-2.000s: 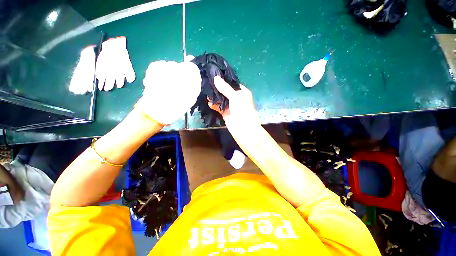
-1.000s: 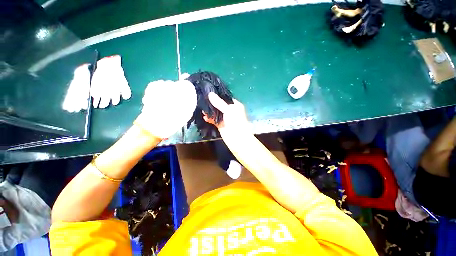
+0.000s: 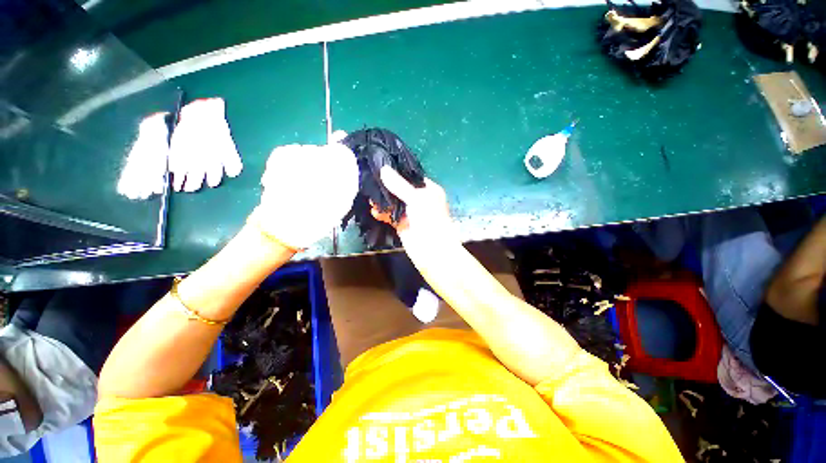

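A shaggy black tufted piece is held between my two hands at the bench's near edge. My left hand, in a thick white glove bleached by glare, is closed on its left side; the fingers cannot be told apart. My right hand, bare, grips its right side, with the thumb on top and fingers underneath. A white glue bottle with a blue tip lies on the green bench to the right of my hands.
White spare gloves lie at left by a dark-edged panel. Grouped black pieces with tan ends and a brown pad are at far right. Below are a blue bin, a red stool and people's arms at both sides.
The whole view has shifted since two seconds ago, bringing the brown pad more into the picture. My hands keep the same hold on the black piece.
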